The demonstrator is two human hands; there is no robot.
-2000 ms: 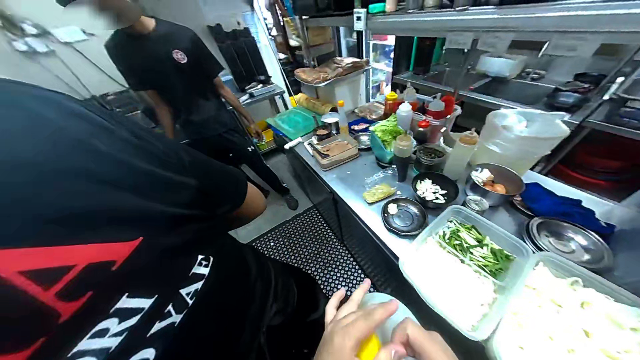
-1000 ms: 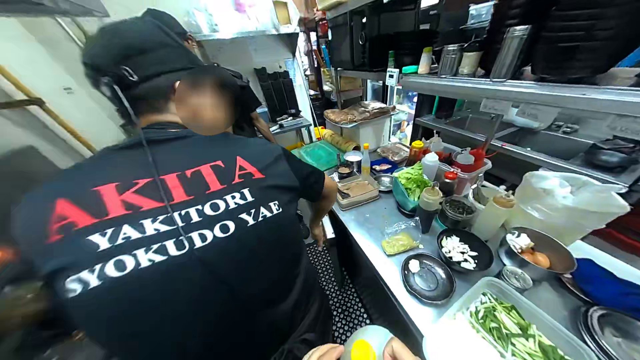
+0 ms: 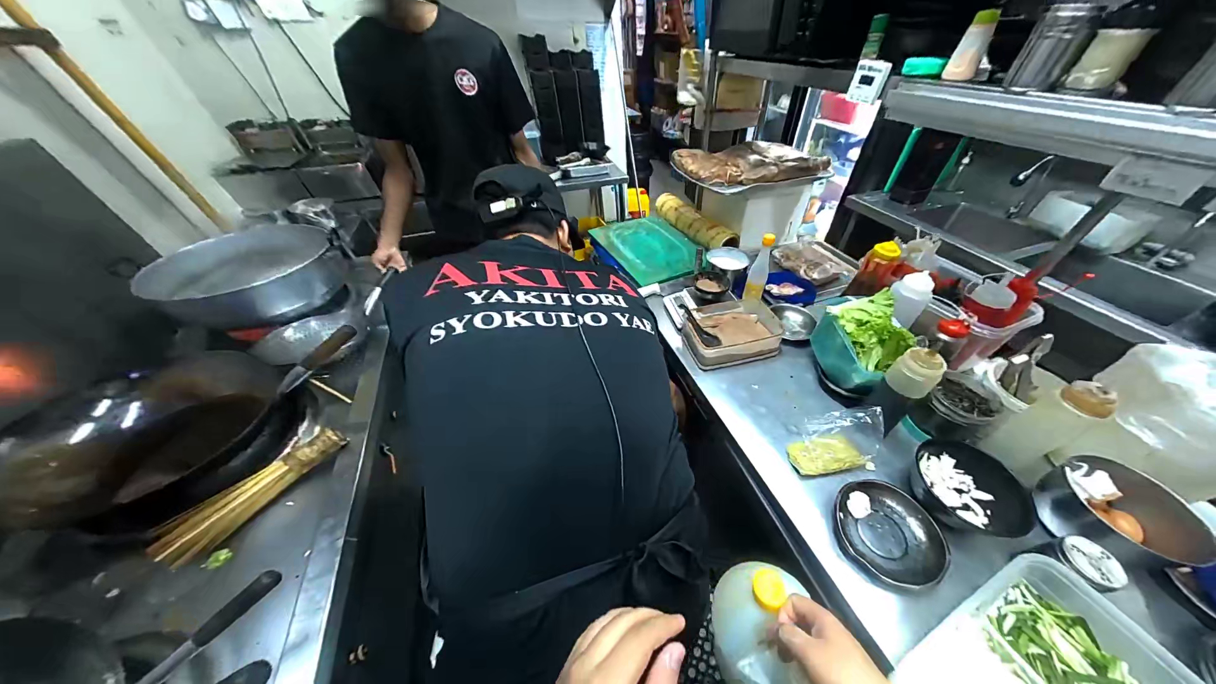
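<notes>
My right hand (image 3: 828, 641) has its fingers on a translucent plastic bottle (image 3: 746, 617) with a yellow cap (image 3: 769, 589), at the bottom of the view. Left of the bottle, my left hand (image 3: 625, 648) has its fingers bent and seems to hold nothing; a gap shows between it and the bottle. The lower parts of both hands and the bottle are cut off by the frame's edge. To the right lie a black plate (image 3: 891, 534) with a small white piece on it, a bag of yellow-green food (image 3: 828, 454) and a black bowl of white pieces (image 3: 971, 489).
A co-worker in a black shirt (image 3: 541, 408) bends over directly ahead; another person (image 3: 432, 114) stands beyond. On the left are a wok (image 3: 142, 446), a large pot (image 3: 242, 271) and a bamboo whisk (image 3: 247, 499). A steel counter (image 3: 760, 408) holds containers on the right.
The nearer co-worker, upright one second ago, now bends forward with the back toward me. My left hand has come away from the bottle. The view has swung left, showing the wok side.
</notes>
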